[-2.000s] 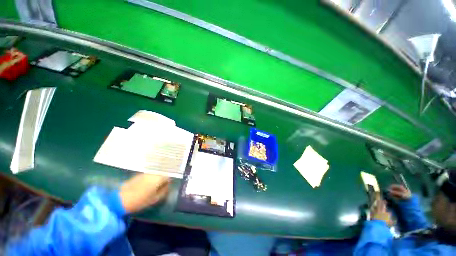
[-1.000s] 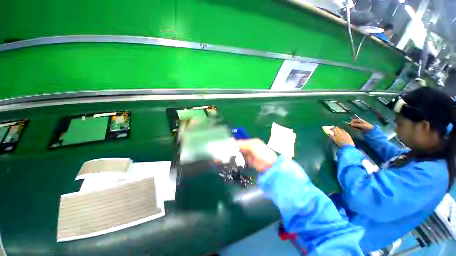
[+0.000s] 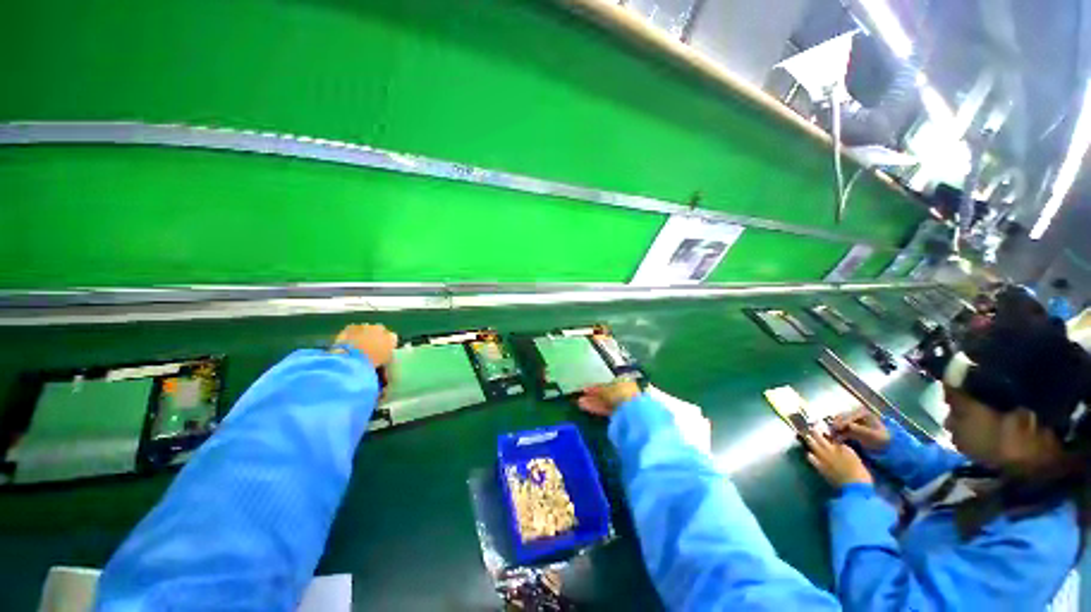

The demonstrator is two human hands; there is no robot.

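Note:
Three open tablet units with pale green inner panels lie in a row along the far side of the bench. My left hand (image 3: 369,346) is at the left edge of the middle tablet unit (image 3: 437,378), its fingers closed around the upper left corner. My right hand (image 3: 609,397) touches the near edge of the right tablet unit (image 3: 572,362); its grip is unclear. The third tablet unit (image 3: 84,428) lies at the left. A blue parts bin (image 3: 587,473) with small tan components (image 3: 541,500) stands nearer me, between my forearms.
Small dark components (image 3: 534,589) lie beside the bin, at the bottom edge. Pale sheets (image 3: 682,421) lie behind my right forearm. White paper (image 3: 325,594) is partly hidden at the lower left. A person in a blue smock (image 3: 957,544) works at the right. A green partition (image 3: 359,227) runs behind.
The view has shifted. My right hand, blurred over a tablet a second ago, is now at the right tablet. My left hand has come into view at the middle tablet.

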